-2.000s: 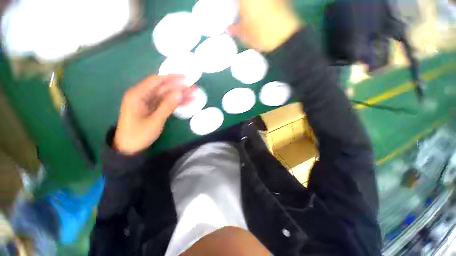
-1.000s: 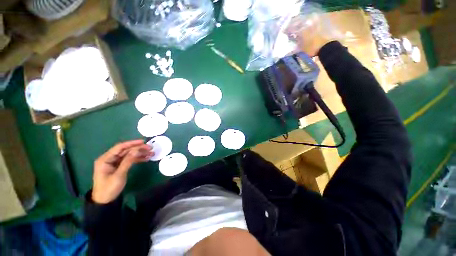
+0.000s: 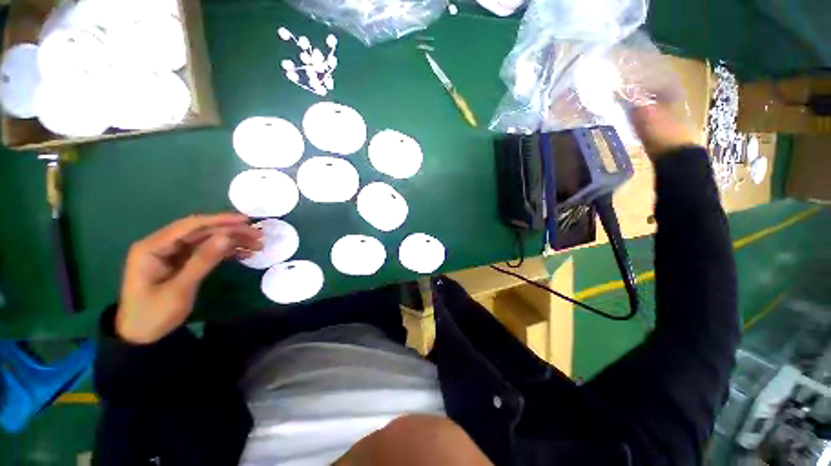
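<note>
Several flat white discs (image 3: 328,179) with small holes lie in loose rows on the green bench. My left hand (image 3: 187,264) is at the left edge of the group, its fingertips over one disc (image 3: 276,243); whether they grip it I cannot tell. My right hand (image 3: 661,114) is blurred at a clear plastic bag (image 3: 569,77) behind the black and purple bench unit (image 3: 583,168); its fingers are hard to make out against the bag. Small white plastic parts (image 3: 312,64) lie behind the discs.
A carton full of white discs (image 3: 202,68) stands at the back left, with a hammer (image 3: 60,237) in front of it. A slim tool (image 3: 451,89) lies mid-bench. Small metallic-looking parts (image 3: 724,118) lie on cardboard at the right. The unit's black cable hangs over the edge.
The view has shifted, so the bench items appear moved. My right hand has gone from above the discs to the plastic bag beyond the unit. My left hand stays at the same disc.
</note>
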